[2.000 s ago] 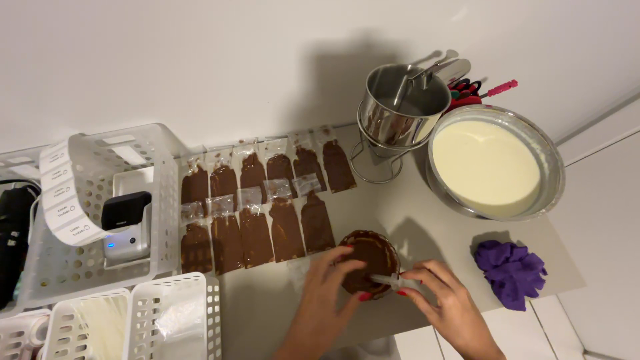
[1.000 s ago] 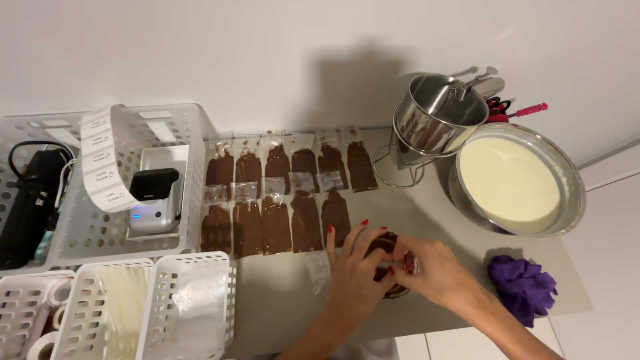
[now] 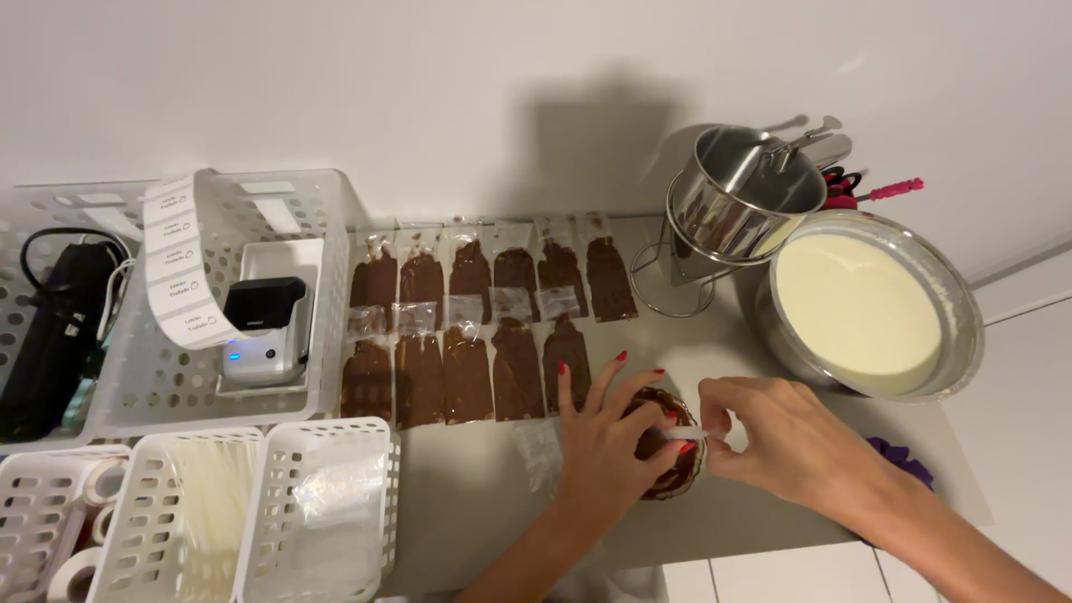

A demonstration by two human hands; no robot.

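Over a bowl of melted chocolate, my left hand pinches one end of a small clear plastic bag between thumb and finger, its other fingers spread. My right hand pinches the other end of that bag just right of the bowl's rim. Much of the bowl is hidden by my left hand. Two rows of flat clear bags coated inside with chocolate lie left of the bowl. An uncoated clear bag lies beside my left hand.
A steel funnel stands in a wire stand, next to a large metal bowl of pale cream. A purple cloth is partly behind my right arm. At left are a white basket with a label printer and smaller baskets of bags and sticks.
Since a second ago my right hand has moved right, away from my left hand, and the bag now shows stretched between them. The view has shifted slightly.
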